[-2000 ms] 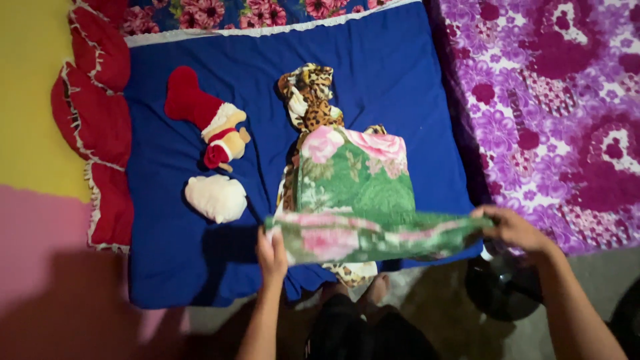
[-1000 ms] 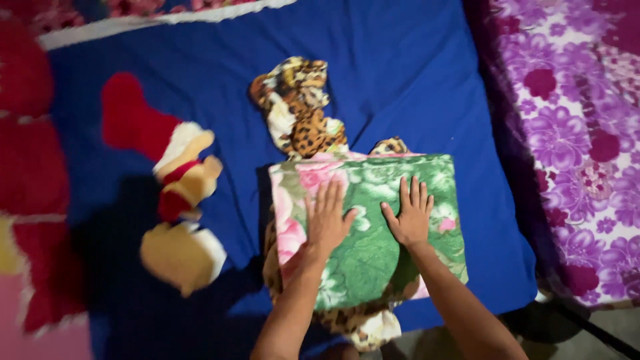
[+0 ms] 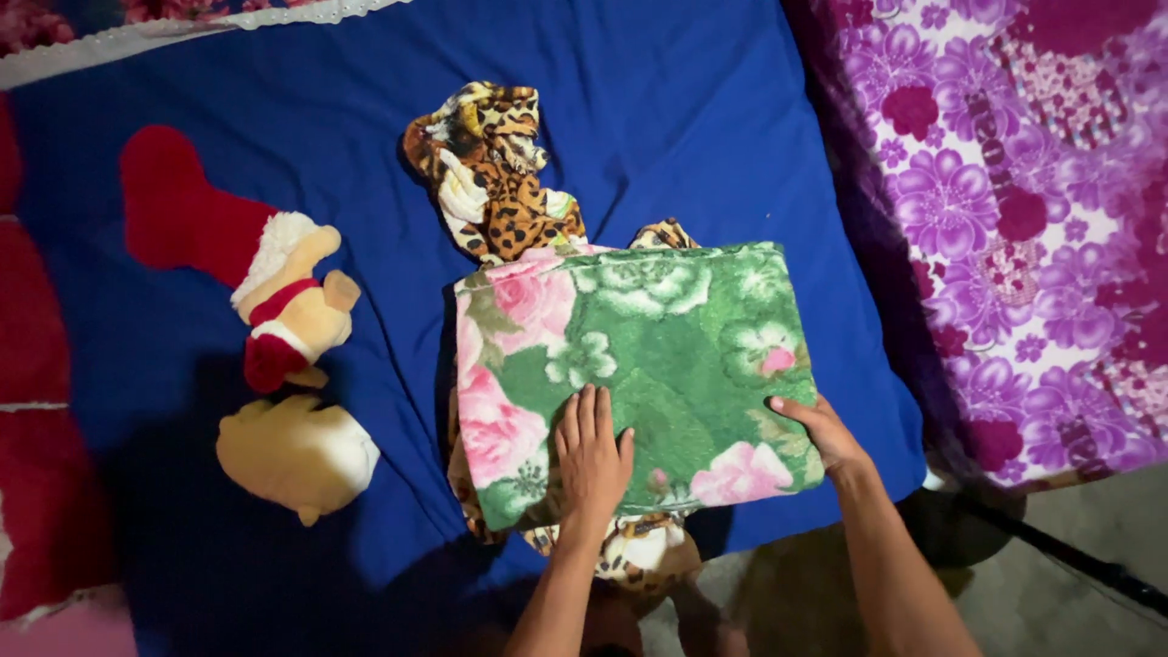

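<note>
A green floral cloth (image 3: pixel 657 392), folded into a rectangle with pink and white flowers, lies on a blue sheet (image 3: pixel 693 109). Palm down, my left hand (image 3: pixel 593 456) rests on its lower left part with the fingers extended. My right hand (image 3: pixel 817 433) grips the cloth's right edge, thumb on top and the other fingers hidden beneath. Under the cloth is a leopard-print fabric (image 3: pixel 520 205), which sticks out bunched at the top and again along the near side.
To the left lie a red stocking (image 3: pixel 196 214) with white trim, a plush toy (image 3: pixel 306 319) in red clothing and a pale plush item (image 3: pixel 297 456). A purple floral cloth (image 3: pixel 949 201) covers a surface at right. A black pole (image 3: pixel 1086 566) crosses the lower right.
The stretched green cloth was folded over and now lies as a flat rectangle. My right hand has gone from pressing on top to holding its right edge. The left hand has moved slightly down.
</note>
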